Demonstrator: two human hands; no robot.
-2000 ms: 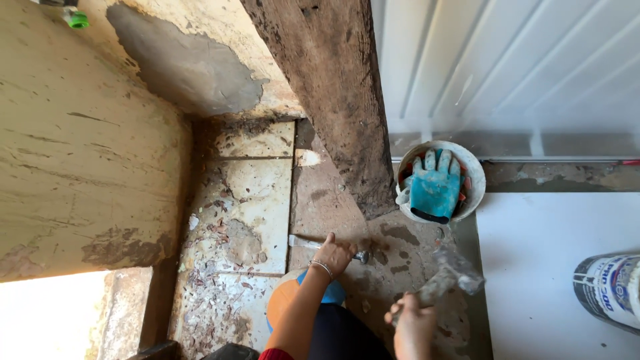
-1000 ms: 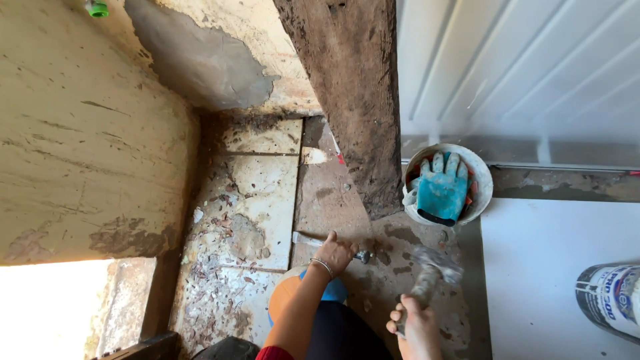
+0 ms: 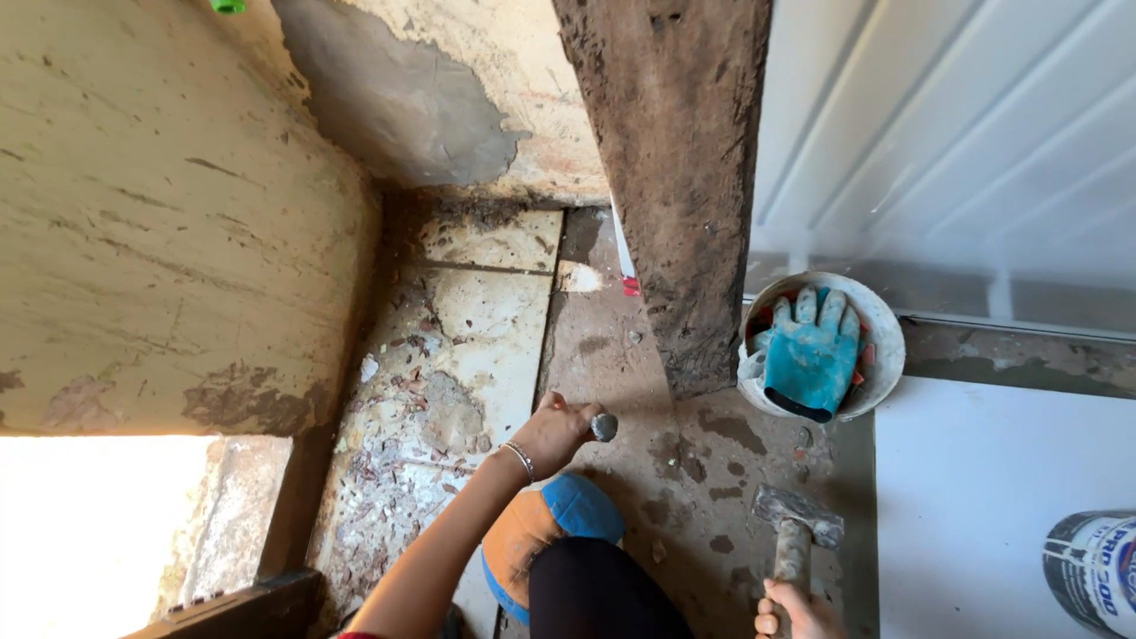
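Note:
My left hand (image 3: 552, 437), with a bracelet at the wrist, is closed around a metal chisel (image 3: 604, 427) whose round struck end points toward me. The chisel's far end is hidden behind the hand, near the edge of the pale floor tiles (image 3: 493, 324). At the lower right, my right hand (image 3: 792, 612) grips the handle of a club hammer (image 3: 799, 517), its worn head raised over the concrete floor. A blue and orange ball-like cushion (image 3: 555, 524) lies by my dark-clad leg.
A rough wooden post (image 3: 679, 195) stands ahead. Beside it, a bucket (image 3: 887, 355) holds a teal work glove (image 3: 809, 359). A white board (image 3: 1003, 479) bears a labelled tub (image 3: 1096, 568) at right. Debris litters the tiles at left, beside a stained wall (image 3: 177, 222).
The chisel lay nearly flat, pointing left to the tile edge; now its struck end faces me. The hammer head, blurred two seconds ago, is now sharp and lower in view.

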